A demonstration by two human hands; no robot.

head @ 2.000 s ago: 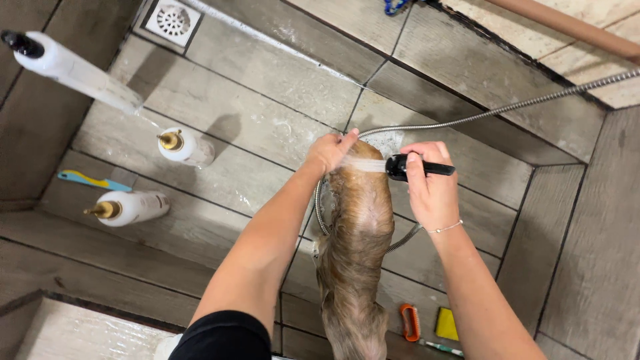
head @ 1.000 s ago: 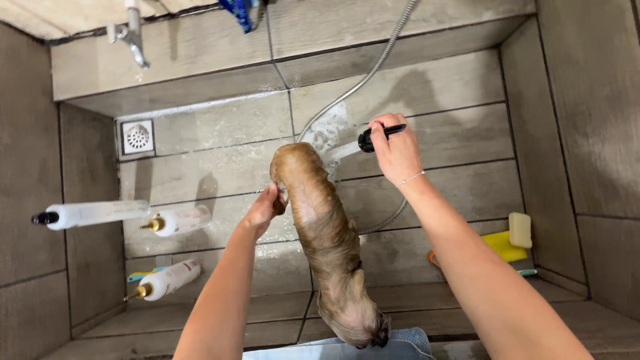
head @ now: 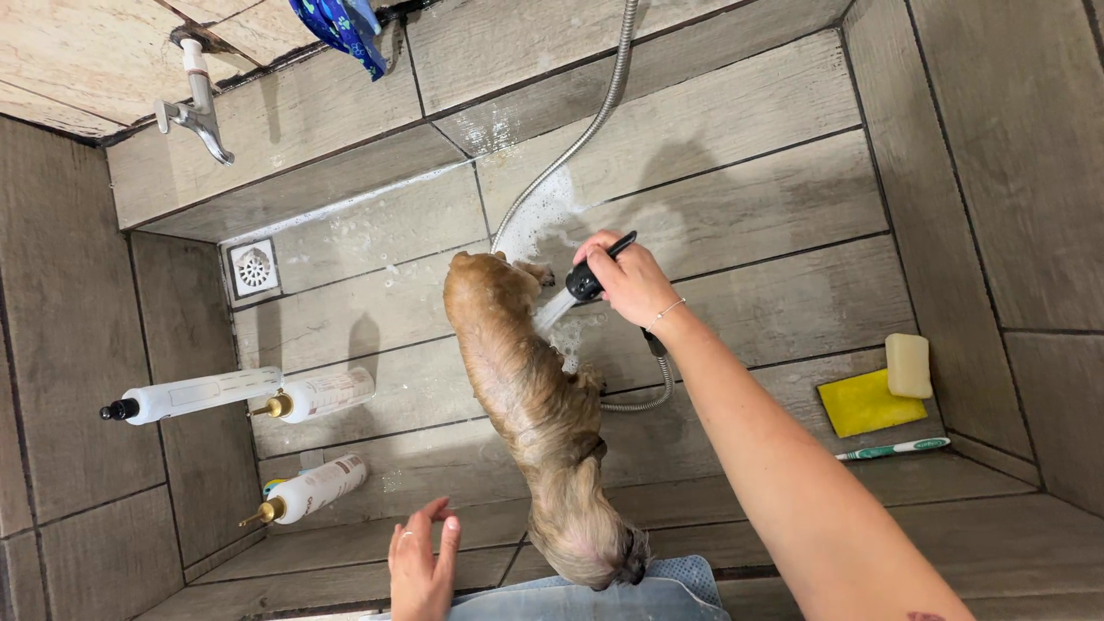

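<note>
A wet, tan small dog (head: 517,371) stands in a tiled tub, its rump toward the far wall and its head at the near ledge. My right hand (head: 628,276) is closed around a black handheld shower head (head: 586,281), which sprays water at the dog's right flank and hind leg. A metal shower hose (head: 569,151) runs down from the top and loops behind the dog. My left hand (head: 423,556) is off the dog, left of its head, fingers apart and empty. A blue cloth (head: 595,599) lies under the dog's muzzle.
Several white bottles (head: 328,395) stand at the left, near a floor drain (head: 254,267). A metal tap (head: 198,112) and a blue patterned cloth (head: 345,30) are at the far wall. At the right are a yellow sponge cloth (head: 867,404), a soap bar (head: 907,366) and a toothbrush (head: 897,448).
My left hand has let go of the dog's hind end and moved back toward the near ledge. The shower head now sprays at the dog's side rather than behind it.
</note>
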